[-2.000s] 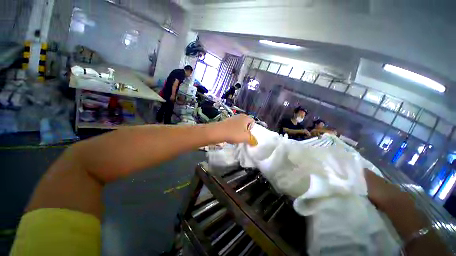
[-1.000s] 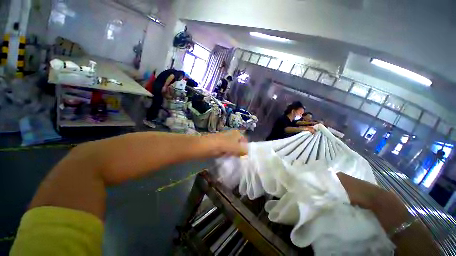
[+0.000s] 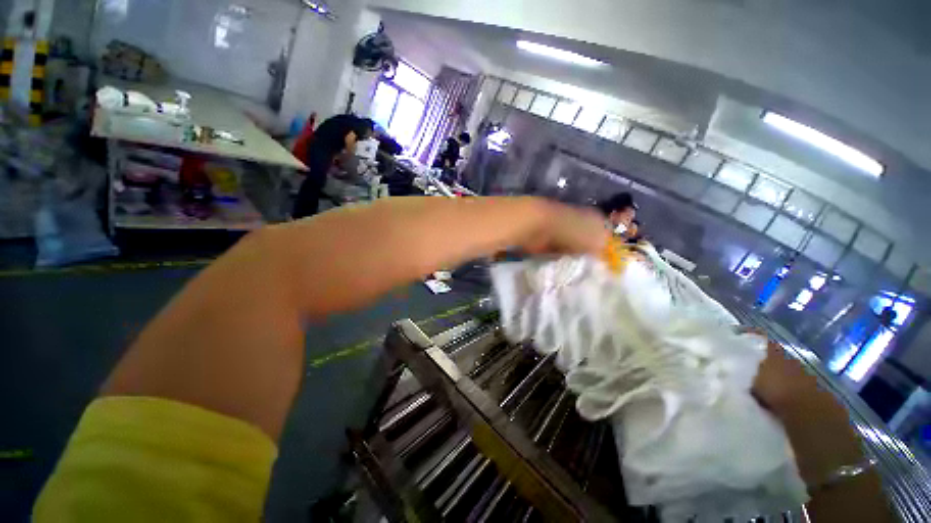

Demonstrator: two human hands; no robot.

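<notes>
The white pleated curtain (image 3: pixel 664 378) is bunched in ruffled folds over the end of the metal rack (image 3: pixel 480 409). My left hand (image 3: pixel 582 233) reaches across and grips the curtain's upper edge; orange-yellow covers show at its fingertips. My right hand is hidden behind the white folds; only my right wrist and forearm (image 3: pixel 812 409) show at the right, so its grip cannot be seen. The far part of the curtain is mostly hidden behind my left hand and the bunched cloth.
A co-worker (image 3: pixel 619 209) stands beyond the curtain, partly hidden. A cream table (image 3: pixel 245 143) with white bundles is at the upper left. Another person (image 3: pixel 332 153) bends near it. Bars of the rack run along the right. A striped pillar (image 3: pixel 22 82) stands far left.
My left hand has moved right and up, drawing the curtain's edge along. The folds are bunched closer together. The fanned pleats and most of the co-worker are now hidden.
</notes>
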